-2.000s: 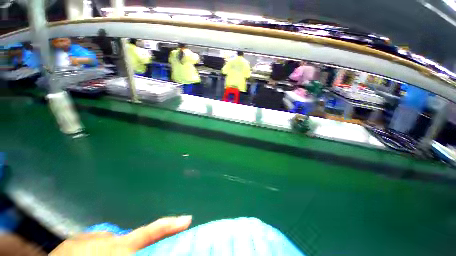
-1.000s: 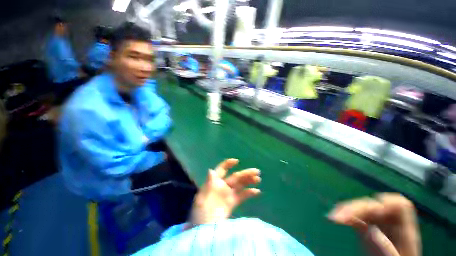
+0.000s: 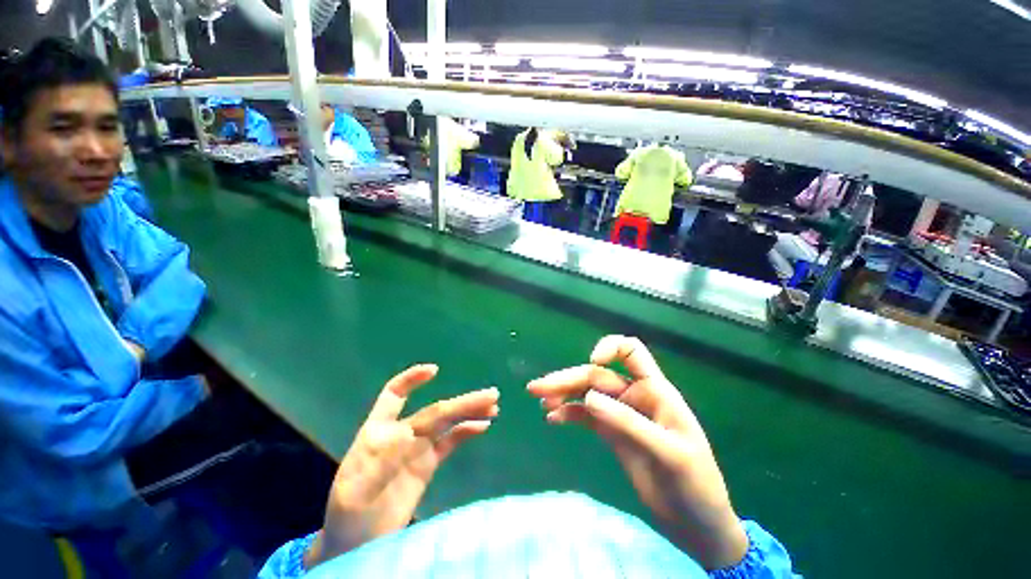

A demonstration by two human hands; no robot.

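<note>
My left hand [image 3: 390, 458] is raised at the lower middle, palm turned inward, fingers apart and bent, holding nothing. My right hand [image 3: 661, 435] is raised to its right, fingers curled and spread, with nothing seen in it. The fingertips of the two hands face each other with a small gap between them. Both hands are above the green conveyor belt [image 3: 452, 317], which carries small white specks. Blue gathered cuffs show at both wrists. The light blue smock [image 3: 543, 543] shows at the bottom edge.
A person in a blue smock [image 3: 79, 339] sits close at the left, arms folded. A white post [image 3: 308, 124] stands beyond the belt. The far ledge [image 3: 633, 271] bears stacked pale trays [image 3: 469, 207], a green upright fixture [image 3: 831, 255] and a black parts tray [image 3: 1001, 368]. Several workers are behind.
The view swung left, then partly back right. The seated person is now further left. Both hands are in view; my right hand has moved left, closer to my left hand.
</note>
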